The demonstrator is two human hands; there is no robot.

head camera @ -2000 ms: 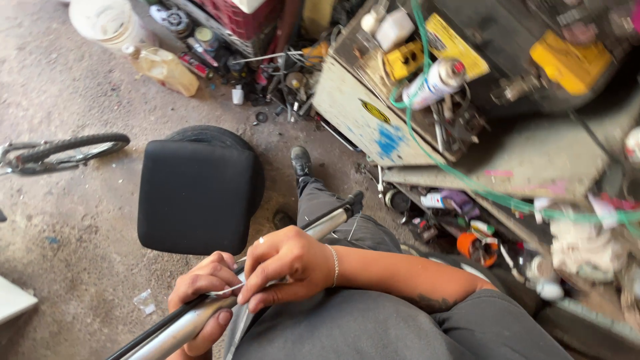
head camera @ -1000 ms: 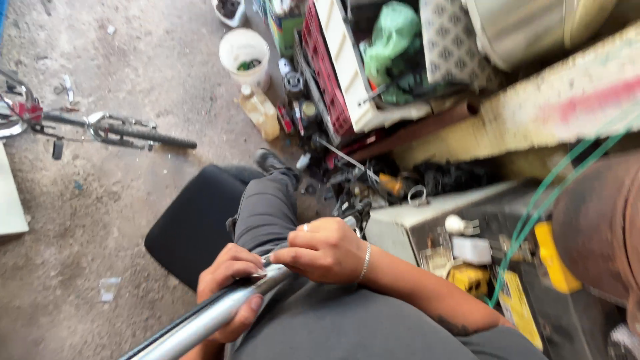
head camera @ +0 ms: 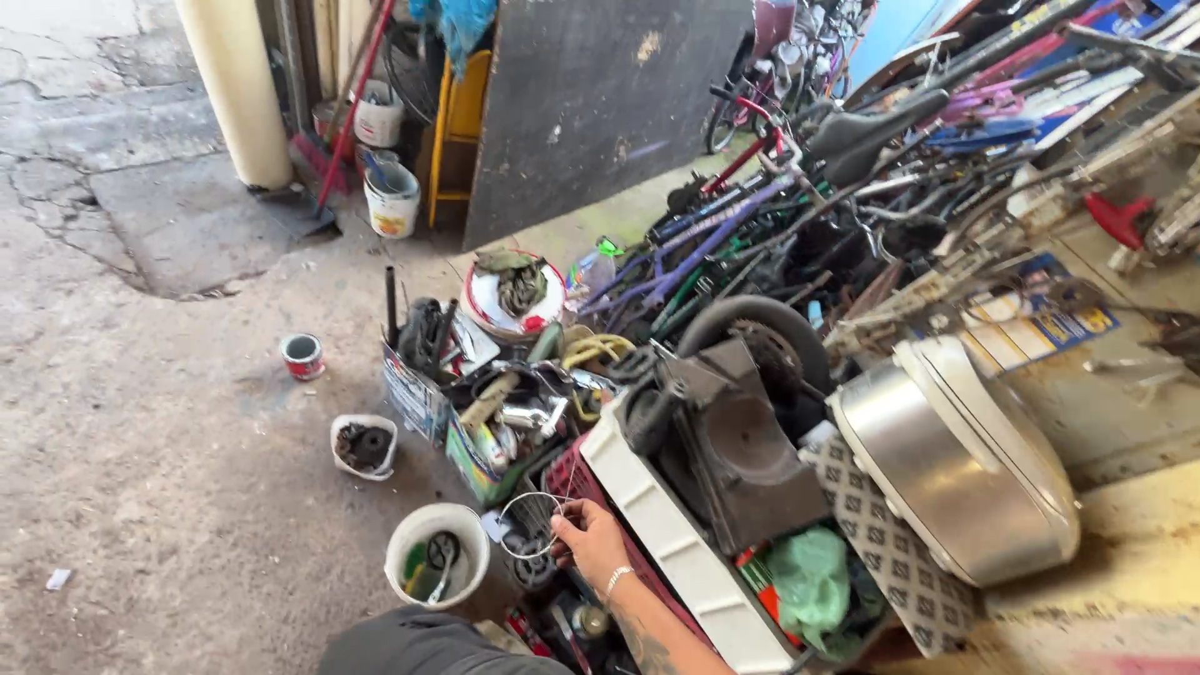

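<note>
Between its thumb and fingers, my right hand holds a thin coiled wire loop, probably a bicycle cable. A bracelet circles that wrist. The hand is above the gap beside a red plastic crate and a white plastic bin. To its left stands a white bucket with a chainring and crank inside. My left hand is out of view, and so is the metal tube.
Boxes of parts, a small tub of parts and an open paint can stand on the concrete floor. Bicycle frames are piled behind. A rice cooker-like metal appliance is at the right.
The view has swung strongly toward the crates and frames. My right hand has left the metal tube and now holds the wire loop. My left hand, earlier on the tube, is out of view.
</note>
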